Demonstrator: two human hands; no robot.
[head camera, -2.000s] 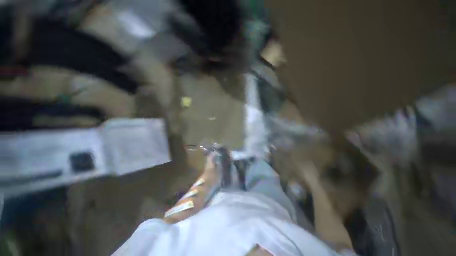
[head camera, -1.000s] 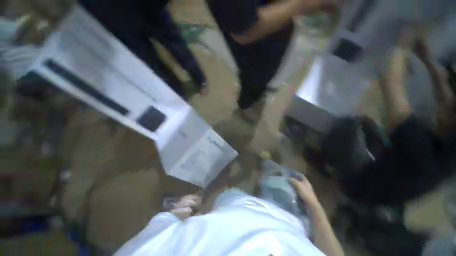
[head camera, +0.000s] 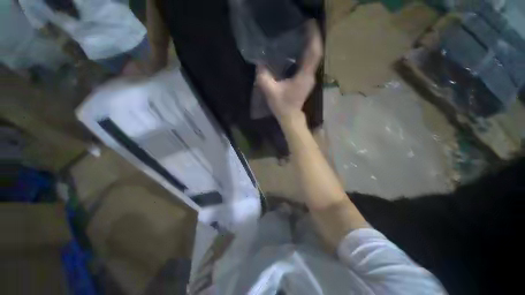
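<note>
A long white carton (head camera: 167, 147) with dark product pictures stands at left centre, its near end close to my body. My right hand (head camera: 290, 89) reaches forward with the thumb and fingers around a dark item in clear plastic (head camera: 267, 43), in front of a person in black. The item's far end is blurred. My left forearm, with pale strips across it, shows at the lower left beside the carton's near end. My left hand itself is hidden or too blurred to make out.
A person in a white top (head camera: 109, 29) is at the upper left, by the carton's far end. Dark units in plastic (head camera: 480, 63) are stacked at the upper right. Flattened cardboard (head camera: 368, 52) and plastic film (head camera: 391, 144) cover the floor. Blue material lies at the lower left.
My right hand has moved from near my body to far forward and now grips the plastic-wrapped item. The carton appears nearer and more upright in view. The person in black is closer in front.
</note>
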